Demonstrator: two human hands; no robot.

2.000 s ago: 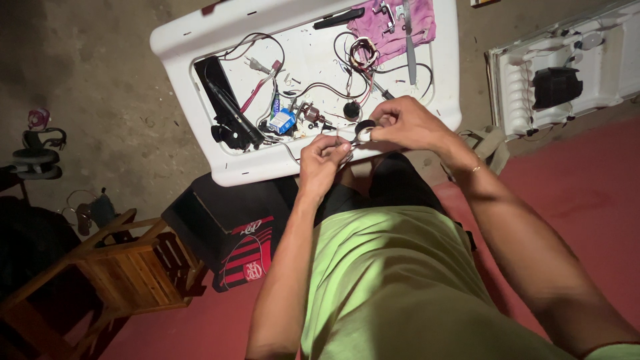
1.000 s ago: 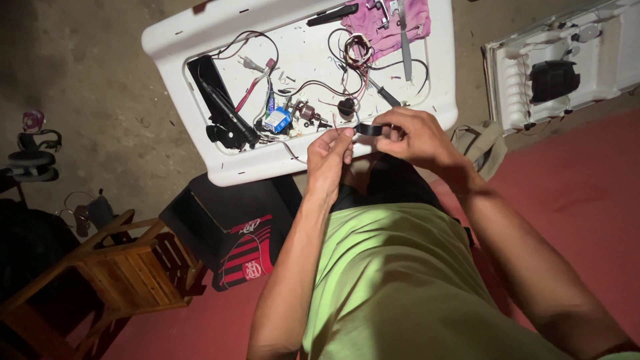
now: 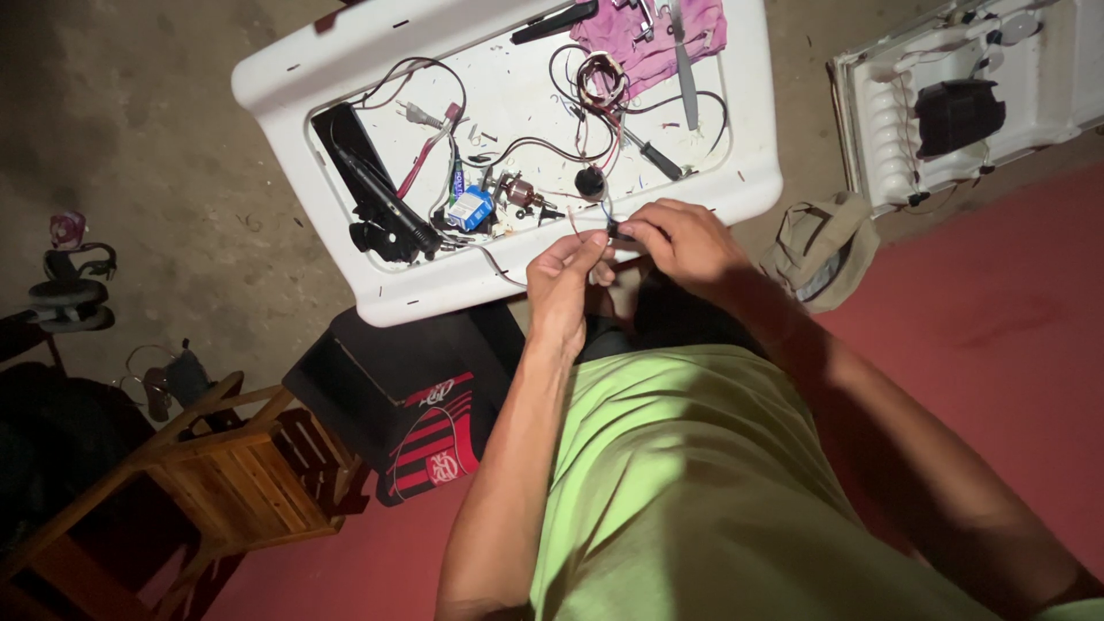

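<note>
At the near edge of a white plastic tray-like panel (image 3: pixel 440 293), my left hand (image 3: pixel 569 272) pinches a thin wire (image 3: pixel 576 226). Close on its right, my right hand (image 3: pixel 686 241) grips a small black item, perhaps a roll of tape (image 3: pixel 617 231), mostly hidden by the fingers. Just beyond my hands lie a round black part (image 3: pixel 590 182), a small motor rotor (image 3: pixel 519 191) and a blue box (image 3: pixel 470 208). A screwdriver (image 3: pixel 661 161) rests farther right, below a coil of wires (image 3: pixel 602 79).
A pink cloth (image 3: pixel 638 43) with a knife (image 3: pixel 685 82) lies at the panel's far right. Black plastic parts (image 3: pixel 371 185) and a plug (image 3: pixel 420 114) are at its left. A wooden chair (image 3: pixel 233 487) stands lower left, a beige bag (image 3: pixel 819 246) and a white appliance door (image 3: pixel 888 129) at right.
The dark ring of tape seen between my hands earlier is now mostly covered by my right fingers. My hands remain close together at the panel's near edge.
</note>
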